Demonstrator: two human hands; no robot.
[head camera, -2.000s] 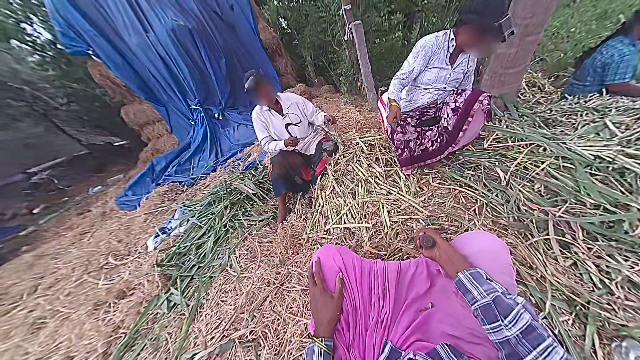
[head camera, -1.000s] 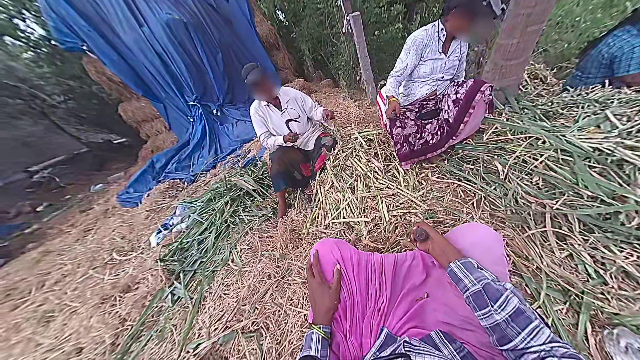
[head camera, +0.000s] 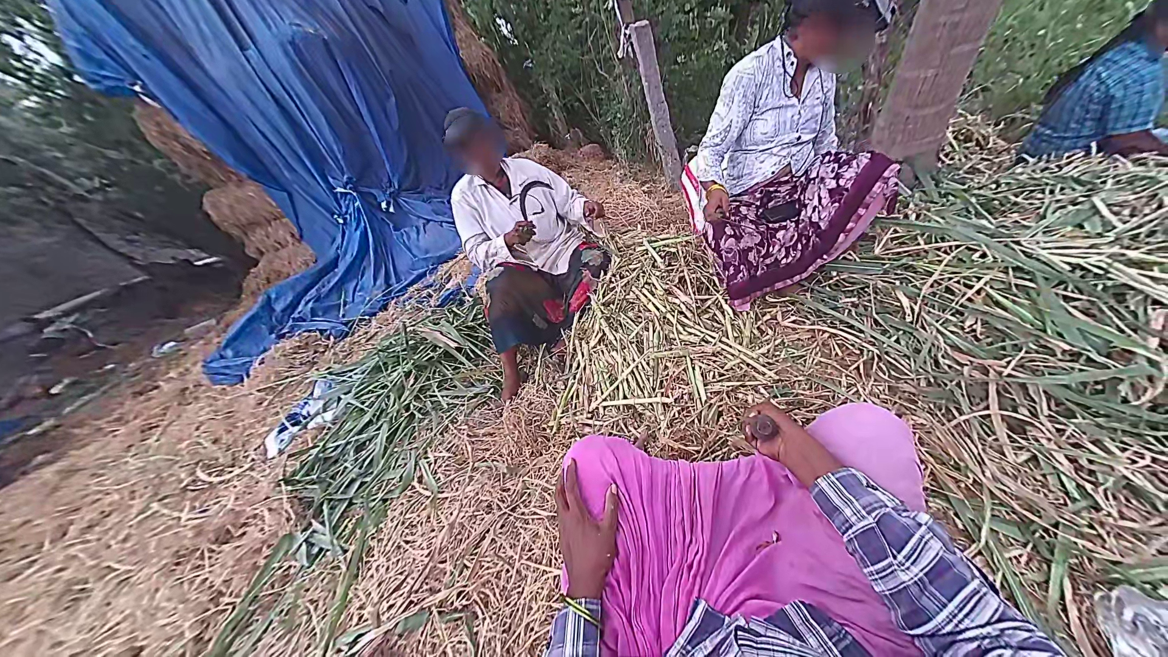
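Note:
My left hand (head camera: 586, 534) rests with its fingers apart on the left knee of the pink garment (head camera: 693, 547), holding nothing. Over the other knee, my right hand (head camera: 776, 433) is closed around a dark rounded handle (head camera: 763, 427); only its end shows, and the rest of the tool is hidden. Beyond my knees lies a heap of cut green and pale stalks (head camera: 675, 356). A person in a white shirt (head camera: 525, 219) sits behind it with a sickle (head camera: 532, 196) near one hand. Another person in a patterned shirt (head camera: 776, 128) sits at the upper right.
Long green stalks with leaves (head camera: 1031, 301) are piled at the right, and more green leaves (head camera: 401, 401) lie at the left. A blue tarpaulin (head camera: 310, 173) hangs over straw bales (head camera: 246, 219). Wooden posts (head camera: 935, 73) stand behind. A third person (head camera: 1104, 100) is at the right edge.
The hand of the person in white has risen with the sickle, which now shows in front of the chest. My two hands stay in about the same places.

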